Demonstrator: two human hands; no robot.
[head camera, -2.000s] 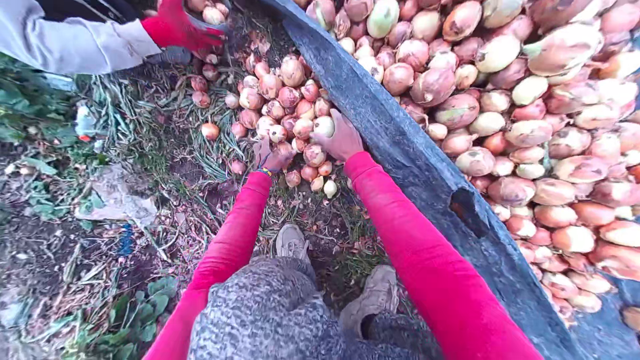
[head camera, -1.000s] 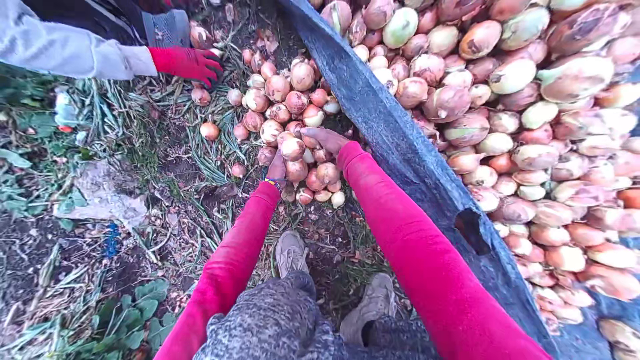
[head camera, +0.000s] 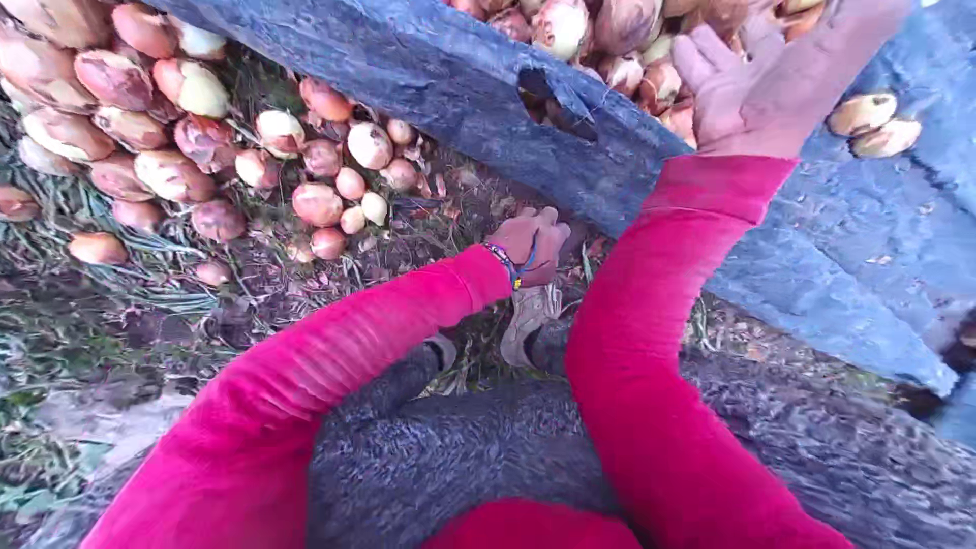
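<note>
My right hand (head camera: 751, 91) is spread palm up over the onions (head camera: 625, 30) heaped on the blue tarp (head camera: 473, 91), at the upper right; nothing is held in it. My left hand (head camera: 534, 242), with bracelets at the wrist, hangs above the soil near the tarp's edge, its fingers bent and its palm turned away; whether it holds anything is hidden. Left of it, small onions (head camera: 317, 204) lie loose on the ground, with a denser pile of larger onions (head camera: 114, 130) beyond them.
The tarp's raised edge has a torn hole (head camera: 555, 103) and runs diagonally between the two groups of onions. Two onions (head camera: 873, 123) lie apart on the tarp at right. Cut green stalks (head camera: 164, 255) litter the ground. My shoe (head camera: 530, 324) is just below my left hand.
Both hands have left the ground onions they were gathering; my right hand has gone across to the tarp heap. The view has swung right, and the other person's red-gloved hand is out of sight.
</note>
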